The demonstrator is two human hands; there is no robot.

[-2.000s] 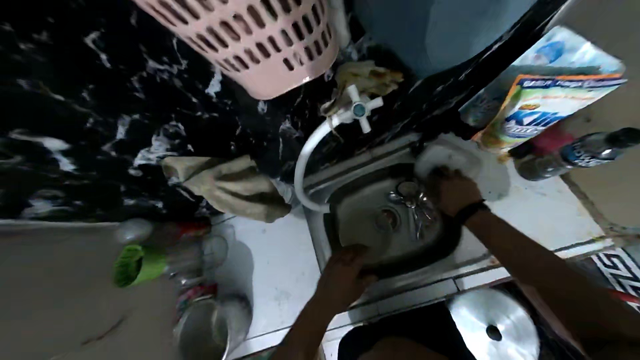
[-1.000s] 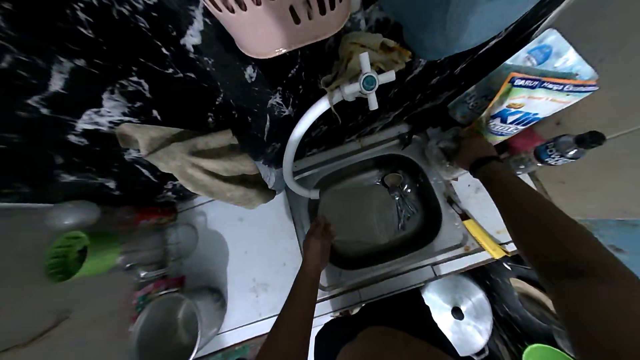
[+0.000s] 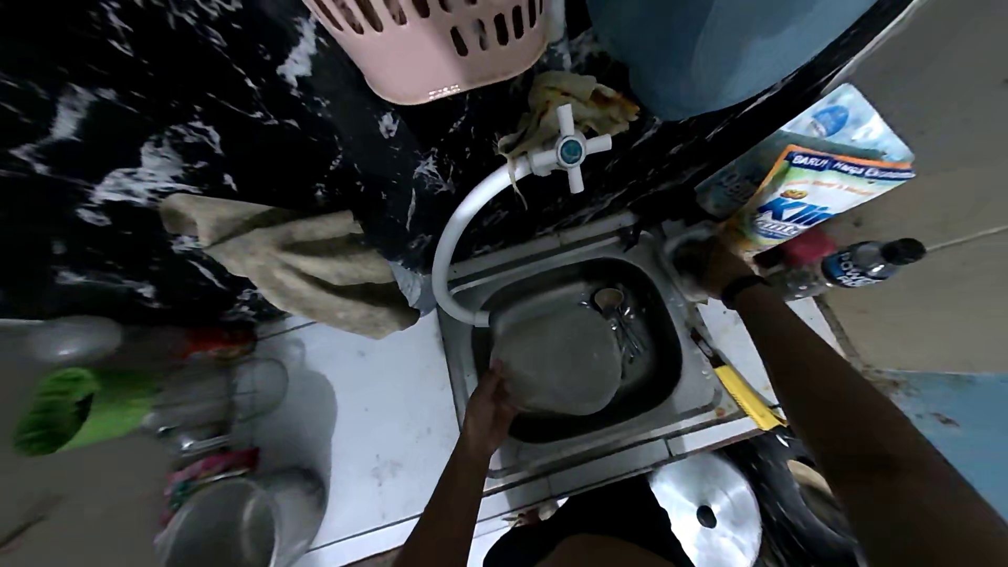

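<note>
My left hand (image 3: pixel 491 400) grips the left rim of a round, translucent plastic piece (image 3: pixel 561 361), a lid or shallow bowl, held over the basin of the steel sink (image 3: pixel 504 457). Spoons and other cutlery (image 3: pixel 624 324) lie in the basin, right of that piece. My right hand (image 3: pixel 715 264) is at the sink's right edge, over a clear container (image 3: pixel 685 244) beside the detergent pouch; its fingers are dark and partly hidden, so I cannot tell their grip. A white curved faucet (image 3: pixel 465 213) with a cross handle reaches over the sink's left side.
A yellow-handled knife or saw (image 3: pixel 744 394) lies right of the sink. Detergent pouches (image 3: pixel 819 193) and a dark-capped bottle (image 3: pixel 866 262) stand behind my right arm. A beige cloth (image 3: pixel 299 260), pink basket (image 3: pixel 449 55), blue tub (image 3: pixel 724 47), green cup (image 3: pixel 87 409), metal pot (image 3: pixel 236 520) and round metal lid (image 3: pixel 709 512) surround the sink.
Two seconds ago my right hand was on a pale, round translucent thing at the sink's right; now it is at a clear container near the pouch. The yellow-handled tool has come into sight.
</note>
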